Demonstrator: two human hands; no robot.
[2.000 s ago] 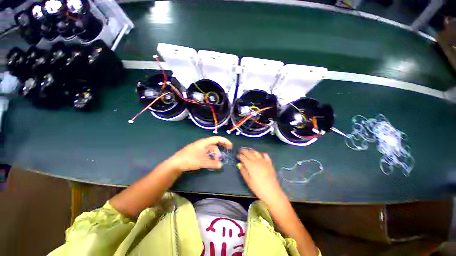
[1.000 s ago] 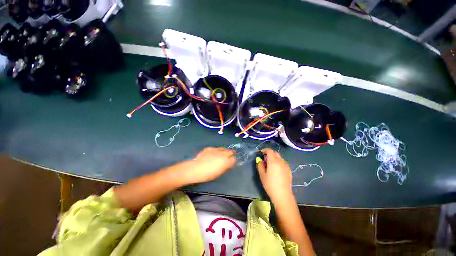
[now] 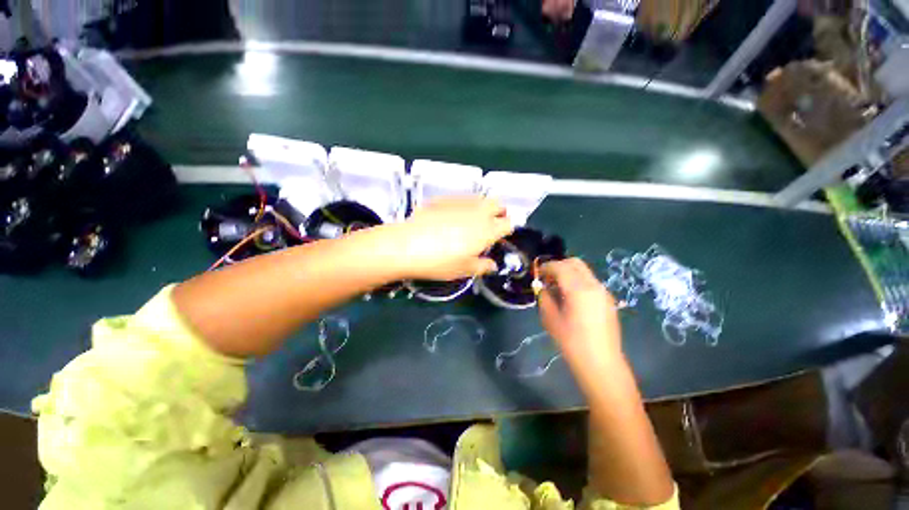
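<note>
Several white camera base housings (image 3: 367,177) with black round interiors stand in a row, with orange and red wires in them. My left hand (image 3: 461,237) reaches across over the third and rightmost housings; its fingertips are at the left side of the rightmost black interior (image 3: 513,261). My right hand (image 3: 576,299) is at that housing's right side, fingertips near a small pale plug (image 3: 538,284) on an orange wire. Whether either hand grips anything is unclear. Thin white cables lie singly on the bench: one at left (image 3: 324,356), one in the middle (image 3: 454,321), one at right (image 3: 525,356).
A tangled heap of thin white cable (image 3: 670,294) lies right of my right hand. Black camera heads (image 3: 85,189) are piled at the left. A pale strip (image 3: 598,187) crosses the green bench behind the housings. A person's hand (image 3: 558,9) shows at the top edge.
Both hands have moved from the small cable tangle near the bench edge up to the rightmost housing. Single cables now lie separated in front of the housings. The view has shifted.
</note>
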